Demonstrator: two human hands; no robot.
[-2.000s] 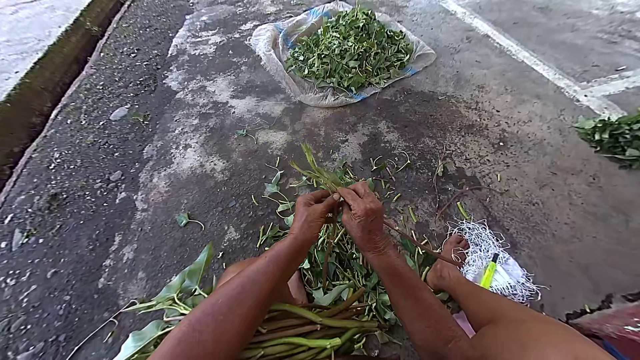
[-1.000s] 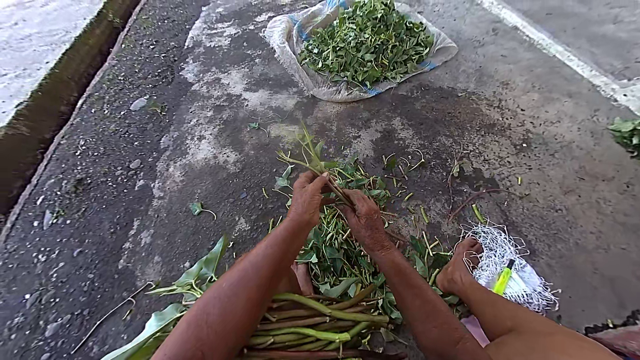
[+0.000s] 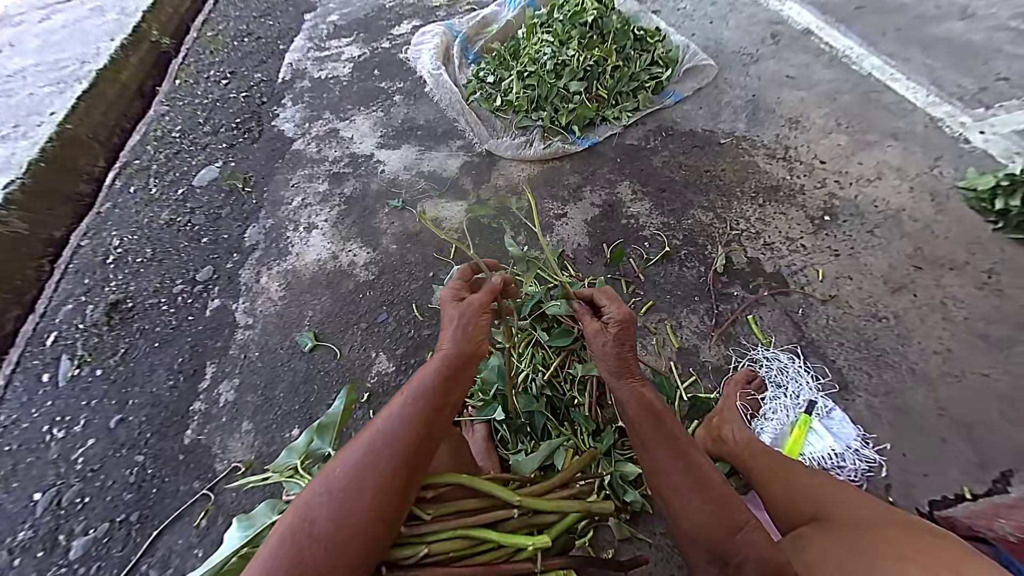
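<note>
My left hand [image 3: 472,308] pinches a thin green leafy stem [image 3: 448,234] that points up and away. My right hand [image 3: 608,328] grips another green stem [image 3: 544,236] with leaves, a short gap to the right of the left hand. Beneath and between both hands lies a heap of cut leaves and thin stalks [image 3: 544,368] on the ground. Close to my body, thick green and brown stems [image 3: 504,516] lie side by side, partly hidden by the left forearm. Large green leaves [image 3: 316,436] stick out left of that forearm.
A spread woven plastic sack [image 3: 512,144] holds a pile of green leaves [image 3: 576,68] ahead. Beside my foot [image 3: 732,412] are a bundle of white strings [image 3: 840,448] and a yellow-green tool or marker [image 3: 798,432]. More leaves [image 3: 996,200] lie at the right edge.
The hands were close together on one bunch of stems; now they are apart, each with a stem. The view has shifted slightly.
</note>
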